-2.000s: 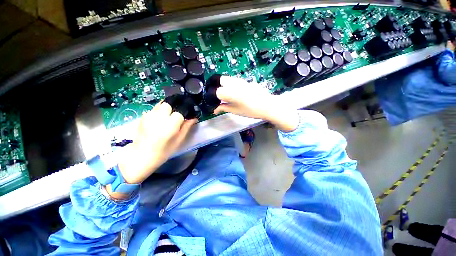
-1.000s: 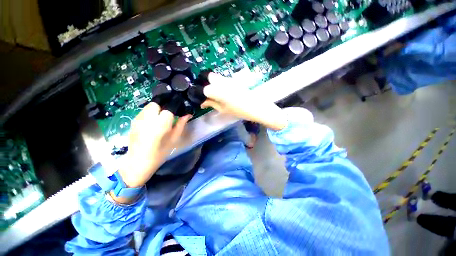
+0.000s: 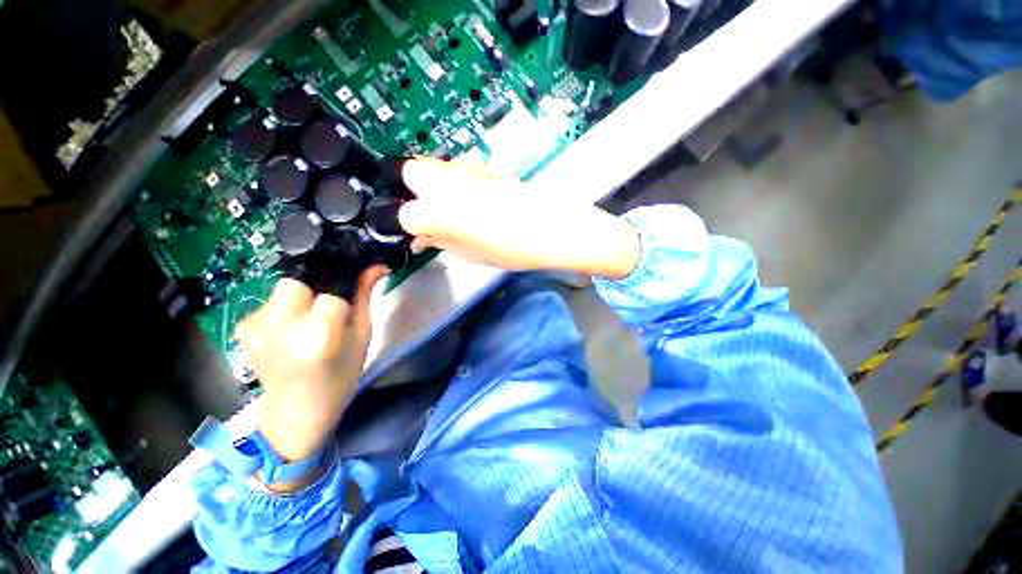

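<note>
A green circuit board (image 3: pixel 168 213) lies in front of me, packed with small parts. Black can-shaped capacitors (image 3: pixel 338 197) with dark grey tops stand on it in a tight cluster. My left hand (image 3: pixel 303 348), blue band at the wrist, grips black capacitors (image 3: pixel 325 264) at the cluster's near end; its fingers hide part of them, and I cannot tell how many. My right hand (image 3: pixel 465 213) has its fingertips closed around a capacitor (image 3: pixel 386 218) on the cluster's right side. The capacitors' lower ends are hidden.
A silver rail (image 3: pixel 628 146) runs along the board's near edge, with another beyond it. More capacitors (image 3: pixel 647 16) stand farther right. A black bin (image 3: pixel 67 79) with pale pieces is top left. Another board (image 3: pixel 56 448) is at lower left, past a dark gap. A person's blue sleeve (image 3: pixel 953 45) shows top right.
The view has turned and moved in, so the board appears more tilted and larger. Both hands stay at the near end of the cluster, still gripping capacitors.
</note>
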